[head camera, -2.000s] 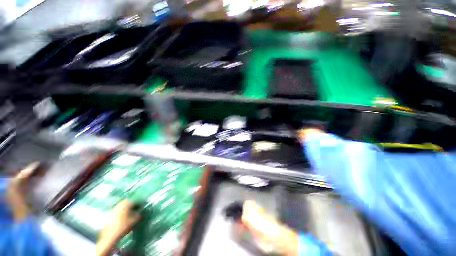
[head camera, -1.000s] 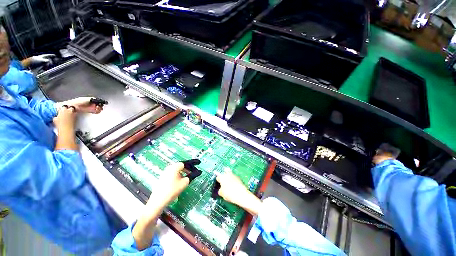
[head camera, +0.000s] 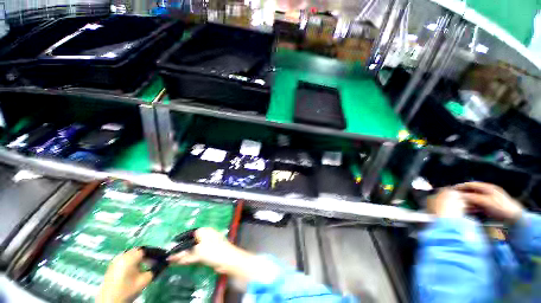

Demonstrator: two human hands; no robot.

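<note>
The green circuit board point(head camera: 133, 222) lies below me in a carrier with reddish-brown edges. My left hand point(head camera: 124, 275) is over its lower part, fingers closed on dark pieces that look like black components point(head camera: 155, 258). My right hand point(head camera: 207, 251) comes in from the right, fingers bent around another dark piece, touching or nearly touching the left hand's cluster. Blur hides the exact grip. White markings show across the board's left and upper parts.
Behind a metal rail, bins hold blue components point(head camera: 246, 171) and cream components point(head camera: 285, 177). Above, a green shelf point(head camera: 371, 112) bears an empty flat tray point(head camera: 319, 105) and a large black tote point(head camera: 219, 59). At right, another person's hands point(head camera: 474, 201) meet. Conveyor rails point(head camera: 326, 254) run beside the board.
The view has turned right. My hands were apart over the board and have come together at the dark pieces. The neighbour at left has left view; the right neighbour's two hands now show.
</note>
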